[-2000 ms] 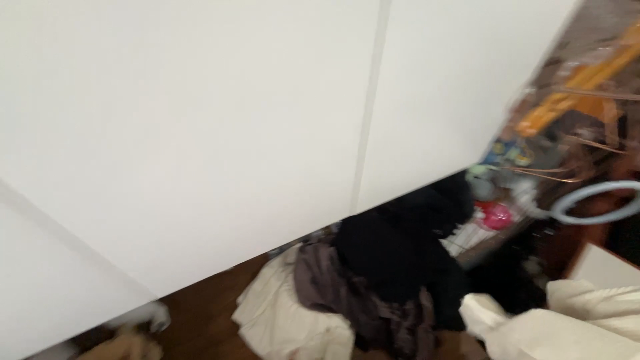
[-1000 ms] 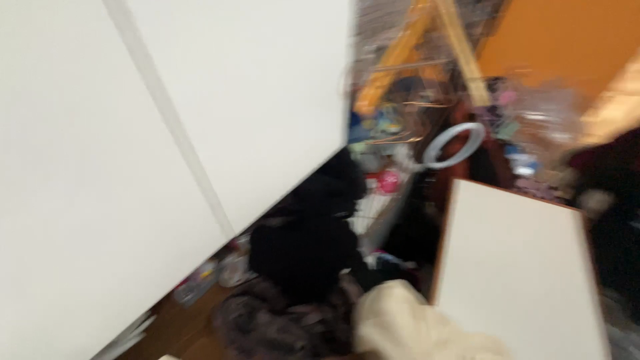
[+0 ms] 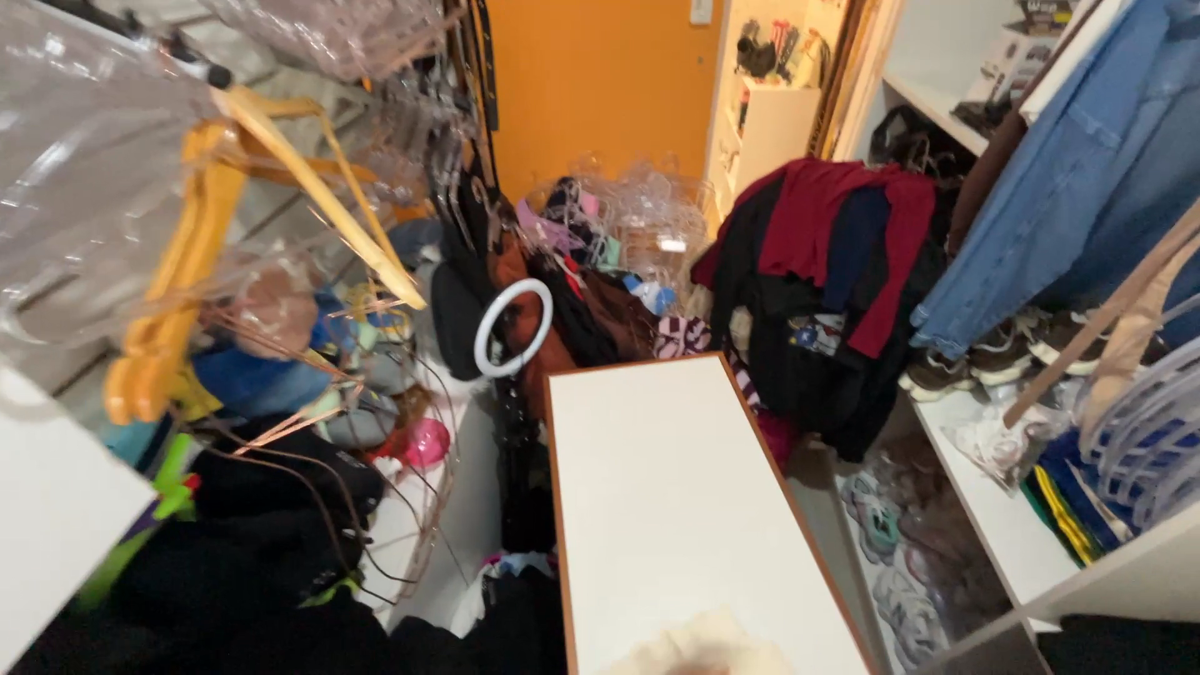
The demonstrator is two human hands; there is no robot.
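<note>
Neither my left hand nor my right hand can be made out. A cream cloth (image 3: 708, 642) shows blurred at the bottom edge, over a white board with brown edging (image 3: 675, 487); whether it covers a hand, I cannot tell. Beyond the board's far left corner is a white ring (image 3: 514, 328). Yellow wooden hangers (image 3: 178, 281) hang from a rail at the upper left, near clear plastic covers (image 3: 84, 159). Dark clothes (image 3: 234, 553) lie heaped at the lower left, with thin copper-coloured wire hangers above them.
A white panel (image 3: 56, 525) juts in at the left. Dark and maroon clothes (image 3: 816, 244) are piled beyond the board. At right, shelves (image 3: 1003, 525) hold shoes (image 3: 937, 370) and folded cloth, beside a hanging denim garment (image 3: 1050, 178) and clear hangers (image 3: 1153, 441). An orange door (image 3: 600, 84) stands behind.
The view has swung widely towards the room. The large white surface that filled much of the earlier frames now shows only at the left edge, at most.
</note>
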